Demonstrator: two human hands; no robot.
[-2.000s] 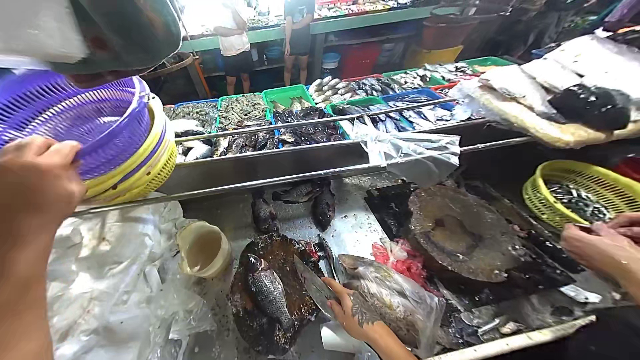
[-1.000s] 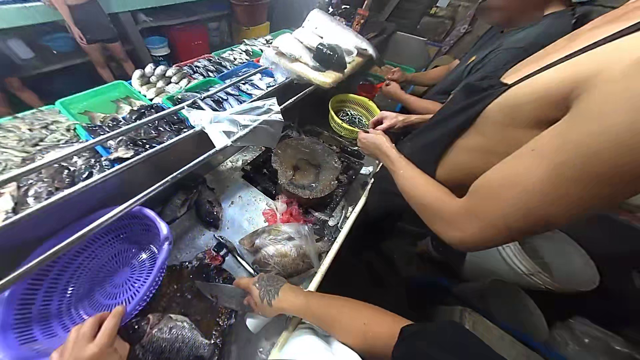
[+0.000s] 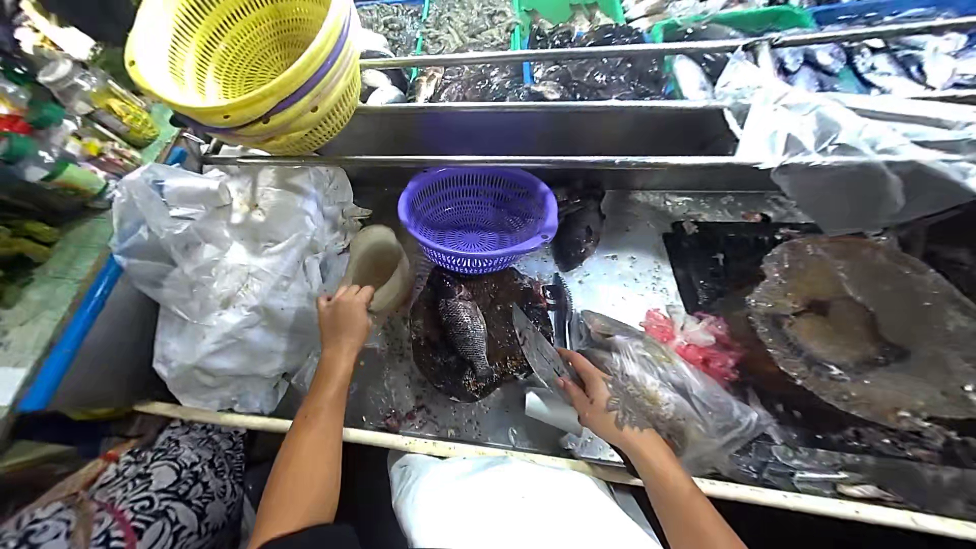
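My left hand (image 3: 345,316) grips the rim of a beige plastic container (image 3: 379,263) that has liquid in it. With my right hand (image 3: 598,393) I hold a broad-bladed knife (image 3: 540,352), its blade over the right side of a dark round chopping board (image 3: 503,305). A whole scaled fish (image 3: 463,328) lies on the board's left part. Just behind the board sits a purple plastic basket (image 3: 479,213), with nothing seen in it. Beside my right hand lies a clear plastic bag of fish (image 3: 648,381).
Stacked yellow baskets (image 3: 244,69) stand at the back left, above white plastic sheeting (image 3: 236,282). A dark fish (image 3: 579,229) lies right of the purple basket. Farther right are a pink plastic bag (image 3: 694,343) and a big round chopping block (image 3: 846,320). A metal rail (image 3: 488,162) runs behind.
The purple basket, by my left hand one second ago, now stands behind the board, let go. My left hand is now on the beige container. The view has swung left.
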